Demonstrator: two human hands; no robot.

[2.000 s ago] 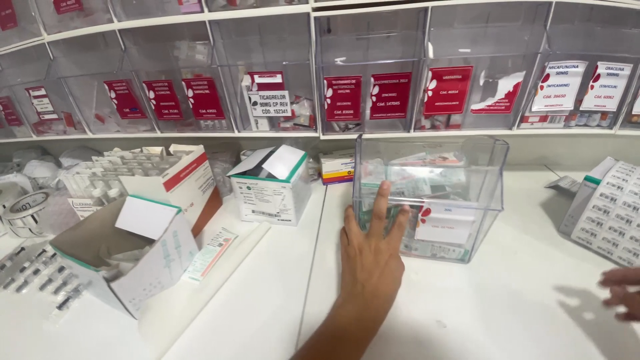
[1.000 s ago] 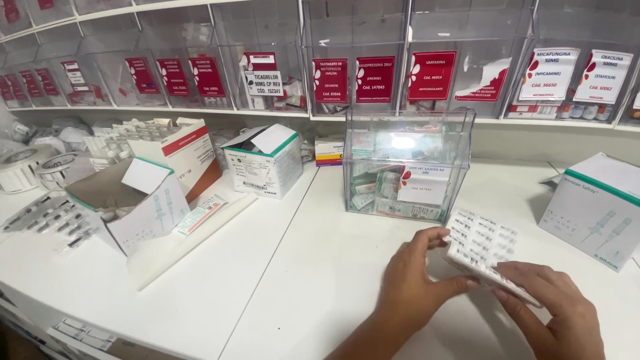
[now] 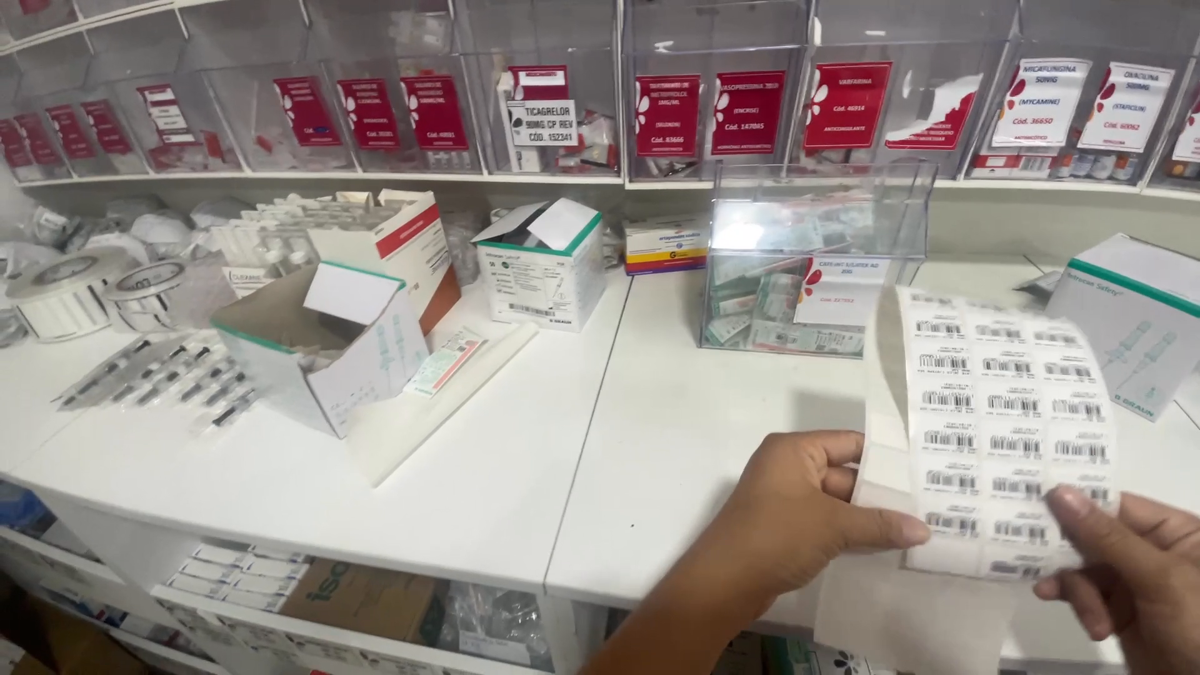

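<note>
A sheet of white barcode labels [image 3: 1008,436] on backing paper is held up at the right, with a length of backing hanging below it. My left hand [image 3: 806,516] grips its lower left edge, thumb in front. At the lower right corner, my right hand [image 3: 1116,553] has its thumb on the face of the labels; some of its fingers are behind. Behind the sheet, a clear plastic bin [image 3: 797,253] with green-and-white packets stands on the white counter. A closed catheter carton [image 3: 1130,319] with a green edge is to its right.
Left on the counter are an open carton [image 3: 366,366], another green-edged carton [image 3: 544,272], label rolls [image 3: 61,295], wrapped syringes [image 3: 169,375] and a paper strip [image 3: 450,403]. Clear bins [image 3: 553,84] line the back. Stocked shelves [image 3: 366,600] lie below the counter.
My left hand has left the clear bin, which it touched two seconds ago. Both hands now hold the labels, which are raised and spread out more than a second ago.
</note>
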